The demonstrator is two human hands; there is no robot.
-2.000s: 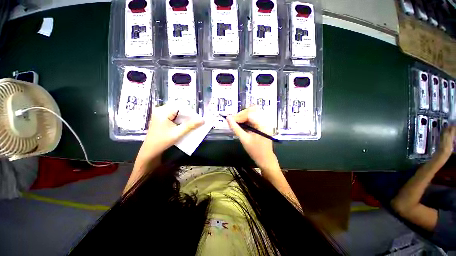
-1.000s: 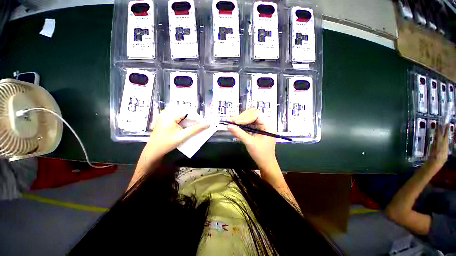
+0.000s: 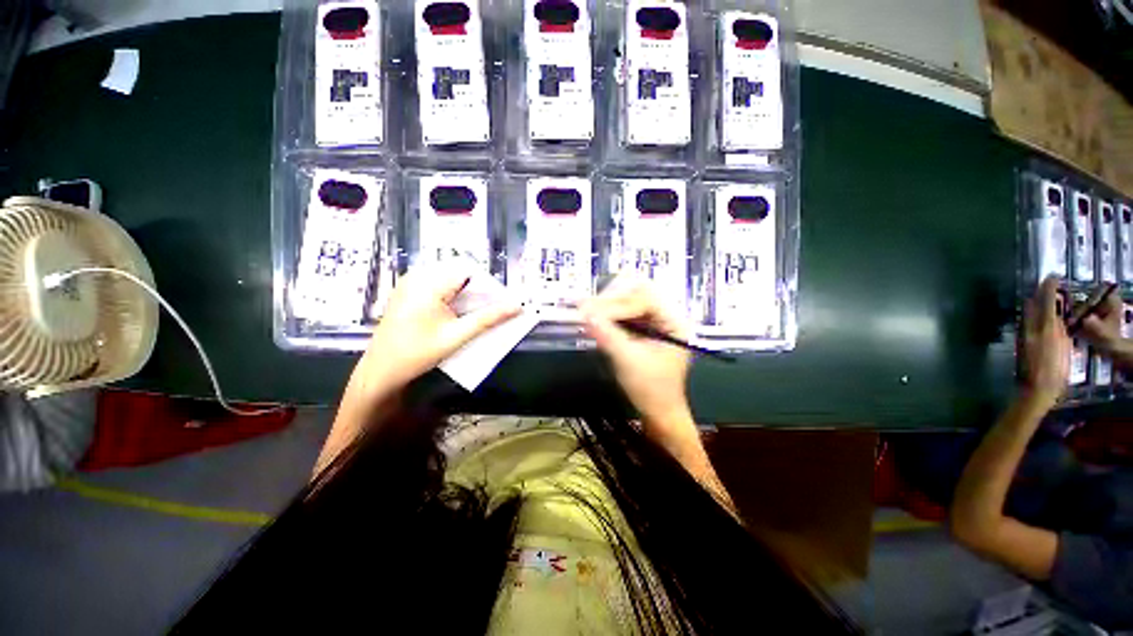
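My left hand holds a white sticker sheet between thumb and fingers over the tray's near edge. My right hand grips dark tweezers, whose rear end points right; the tip is too blurred to make out. The clear blister tray holds two rows of white housings with a black oval at the far end and red beside it. The near middle housing lies just beyond my hands. Any small sticker at the tool tip is too small to tell.
A cream fan with a white cable stands at left, a small device behind it. A paper scrap lies upper left. At right, a coworker's hands work over another tray. A tan board lies upper right.
My right hand has shifted slightly right, its tweezers drawn away from the sheet's corner. My left hand has barely moved. The coworker's second hand has come into view with a dark tool.
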